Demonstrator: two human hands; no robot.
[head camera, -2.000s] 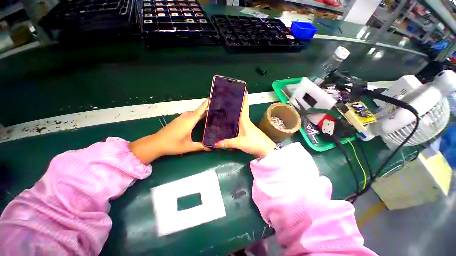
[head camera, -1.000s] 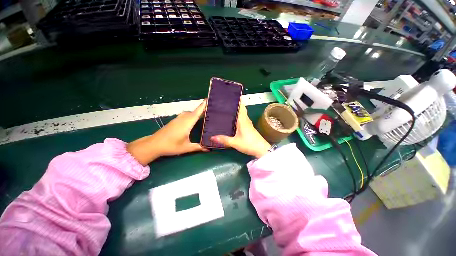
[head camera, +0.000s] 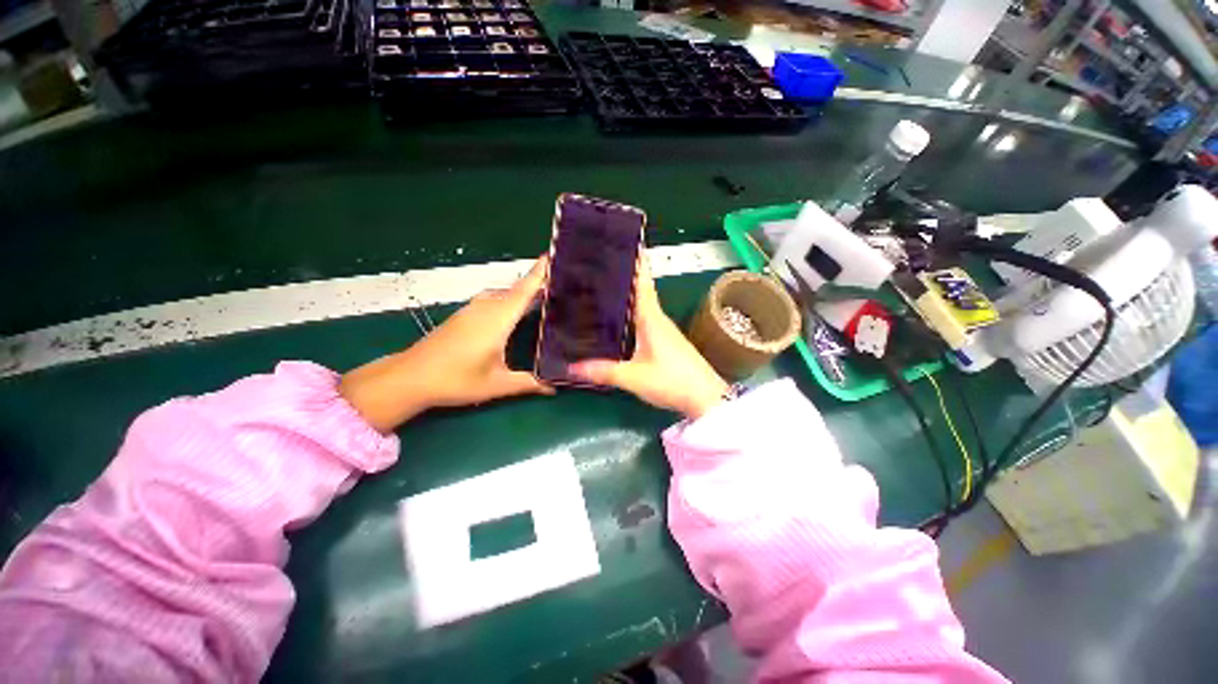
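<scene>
A smartphone (head camera: 589, 287) with a dark screen and reddish-orange edge stands nearly upright between my two hands, above the green bench. My left hand (head camera: 461, 353) holds its left side and lower corner. My right hand (head camera: 655, 350) holds its right side, with the thumb over the lower part of the screen. Both hands are bare below pink sleeves. The fingers behind the phone are hidden. A flat white plate (head camera: 566, 535) with a rectangular hole lies on the bench below my hands.
A brown tape roll (head camera: 723, 350) with small pale pieces inside stands right of my right hand. Beyond it are a cluttered green tray (head camera: 852, 393), a clear bottle (head camera: 882, 168), black cables and a white fan (head camera: 1115, 314). Black trays (head camera: 683, 83) and a blue bin (head camera: 807, 76) are at the back.
The phone and both hands have risen slightly in view. My right thumb has moved onto the lower screen since the earliest frame. Both hands keep holding the phone.
</scene>
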